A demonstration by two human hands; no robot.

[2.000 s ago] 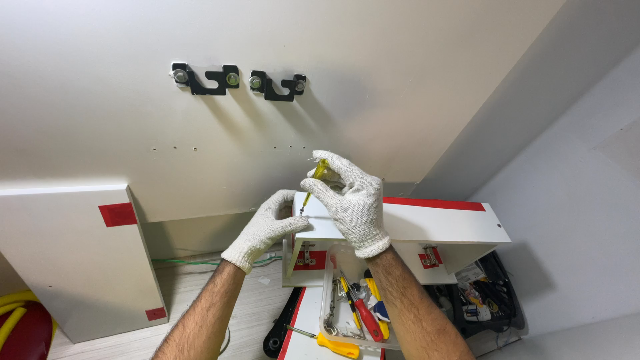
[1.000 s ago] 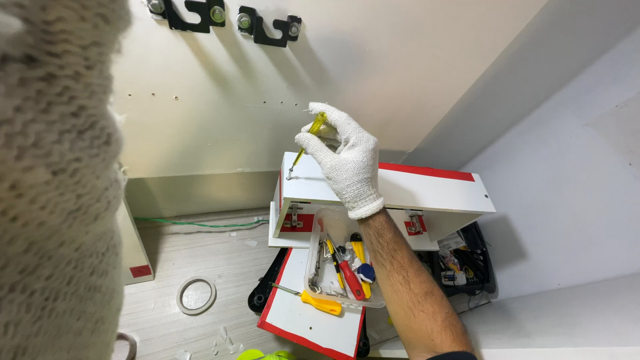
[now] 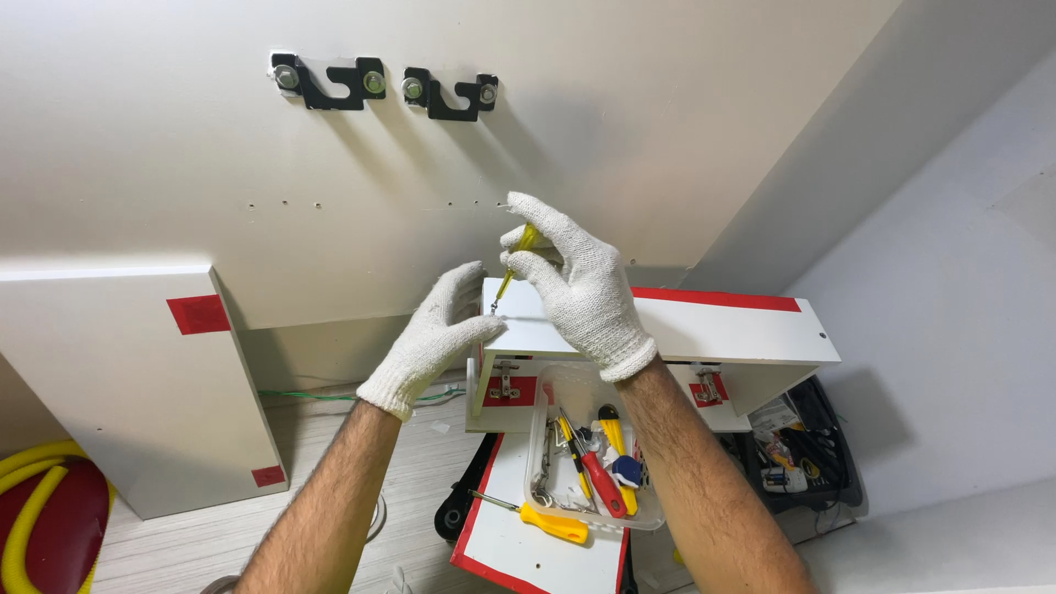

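Note:
My right hand [image 3: 582,285], in a white knitted glove, grips a small screwdriver with a translucent yellow handle [image 3: 525,241]. Its tip points down at a screw [image 3: 494,308] near the left end of a white cabinet box [image 3: 726,328] with red tape along its back edge. My left hand [image 3: 441,334], gloved alike, rests at the box's left end, thumb beside the screw and fingers behind the corner. Metal hinges [image 3: 505,386] show on the box's near side, over red tape.
Below stands a clear plastic tub [image 3: 652,513] of tools; a yellow-handled screwdriver [image 3: 554,524] lies beside it. A white panel [image 3: 140,388] leans at left. Black brackets [image 3: 334,87] are bolted to the wall. An open tool case [image 3: 841,462] sits at right.
My left hand, raised close to the camera a second ago, is back at the box's left end. My right hand keeps the screwdriver at the same corner. The view has shifted.

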